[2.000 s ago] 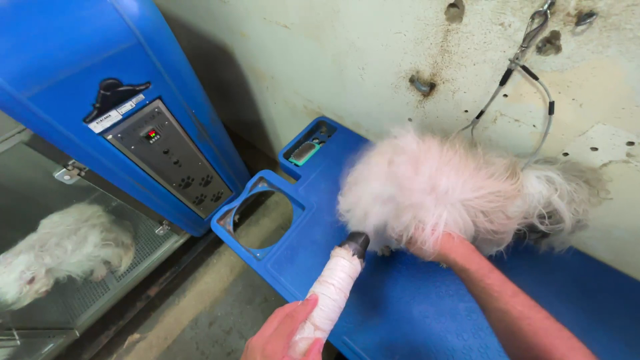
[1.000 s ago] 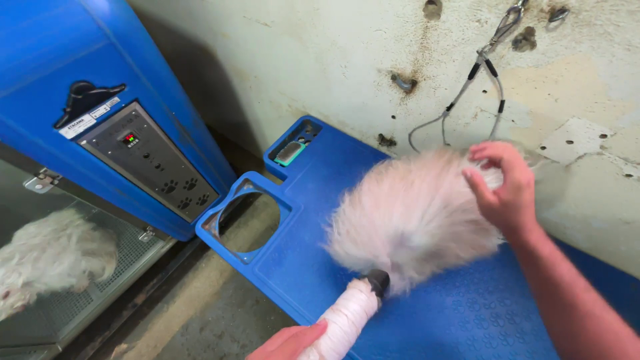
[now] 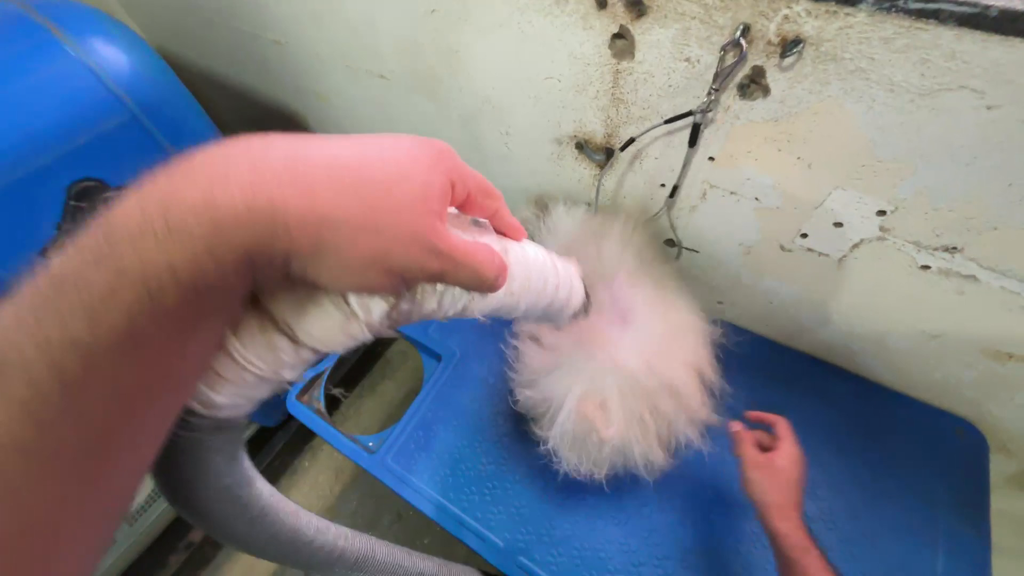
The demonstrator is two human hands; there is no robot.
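My left hand point(image 3: 400, 212) grips the white-wrapped end of a dryer hose point(image 3: 528, 276), whose tip is against or very near the coat of a fluffy white dog point(image 3: 620, 352). The fur is blown outward, and the dog's head cannot be made out. The dog is on a blue grooming table point(image 3: 512, 488), close to the wall. To the right of the dog, my right hand point(image 3: 772, 456) is over the table with its fingers loosely curled, nothing in it. A cable grooming loop point(image 3: 684, 160) hangs from a clip on the wall behind the dog.
The grey part of the hose point(image 3: 264, 496) curves down at the lower left. A blue dryer cabinet point(image 3: 72, 88) stands at the upper left. The table has a round cutout point(image 3: 376, 392) at its left end. A worn, pale wall point(image 3: 880, 160) runs behind the table.
My left hand has come up from the lower edge with the hose, now across the dog's near left side. My right hand has left the dog's fur and moved down. The dog has turned.
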